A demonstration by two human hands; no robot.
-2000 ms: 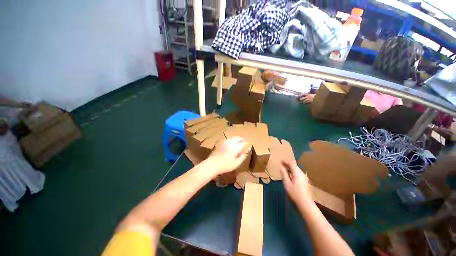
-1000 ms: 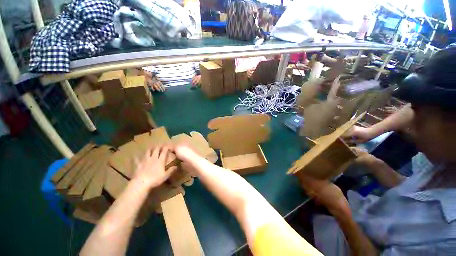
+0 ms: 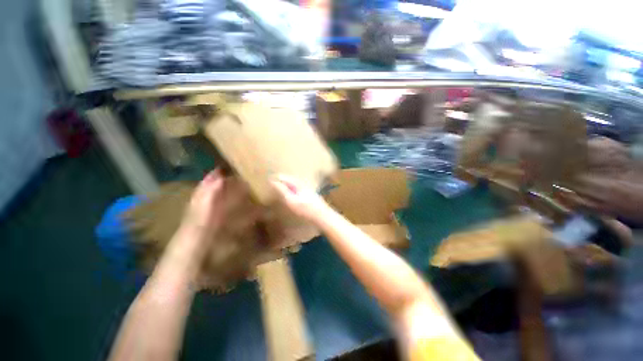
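Note:
A brown cardboard box piece (image 3: 271, 144) is raised above the stack, its wide panel tilted, blurred by motion. My right hand (image 3: 296, 197) grips its lower edge. My left hand (image 3: 208, 201) is at its lower left side; blur hides whether the fingers hold it. The stack of part-folded blanks (image 3: 166, 218) lies below and around my left hand. A long narrow carton (image 3: 282, 310) lies at the near table edge. An open box (image 3: 370, 194) with its lid up stands just right of my right hand, partly hidden by the raised piece.
A neighbouring worker at the right has a brown box (image 3: 493, 240) in front of them. White cords (image 3: 412, 149) and upright closed boxes (image 3: 345, 116) are across the table. A raised shelf (image 3: 338, 79) spans the back. A blue stool (image 3: 116, 236) is at the left.
A box piece has been lifted off the stack, and my right hand is now on it. The neighbour's box has moved lower. The view has turned slightly left and is blurred.

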